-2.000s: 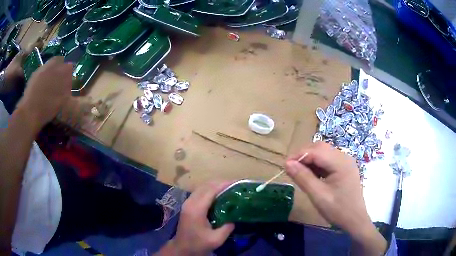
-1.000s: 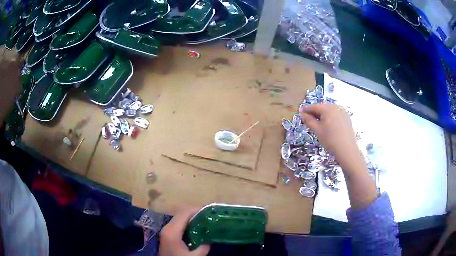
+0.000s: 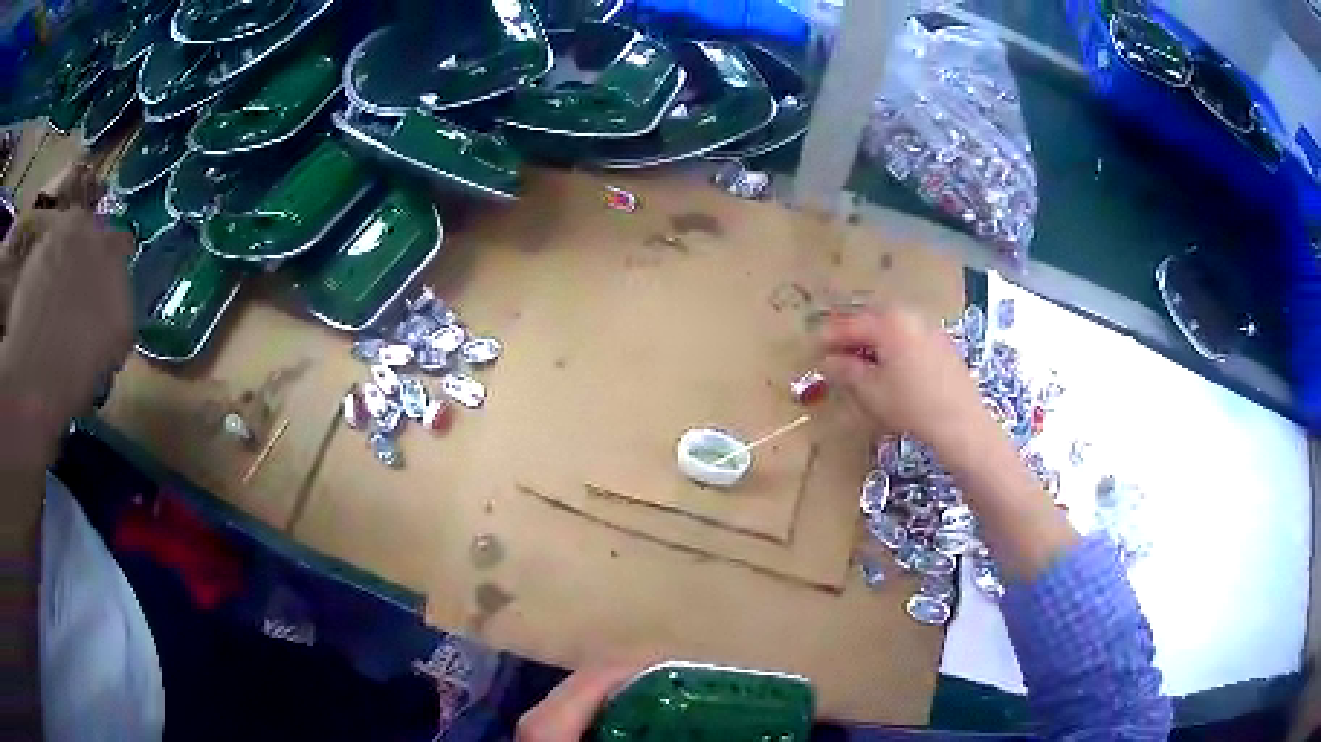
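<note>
My left hand (image 3: pixel 575 703) grips a glossy green housing (image 3: pixel 710 706) at the bench's front edge. Both are cut off by the bottom of the picture. My right hand (image 3: pixel 906 374) is over the cardboard at the left side of the silver badge pile (image 3: pixel 927 500). Its fingertips are close together and blurred; I cannot tell whether they hold anything. A small red and silver badge (image 3: pixel 808 387) shows just below them, apart from the pile. A glue swab (image 3: pixel 775 436) rests in the white glue cup (image 3: pixel 714 457).
Green housings (image 3: pixel 290 102) are stacked at the back left. A smaller badge group (image 3: pixel 413 380) lies on the brown cardboard (image 3: pixel 580 334). A bag of badges (image 3: pixel 956 138) is by the metal post (image 3: pixel 848 102). A white sheet (image 3: pixel 1217 536) lies right. Another person's arm (image 3: pixel 58 319) is at the left.
My right hand left the swab in the glue cup, reached to the badge pile, then moved left off it. The single badge near my fingertips is newly visible. The held housing appears lower in view.
</note>
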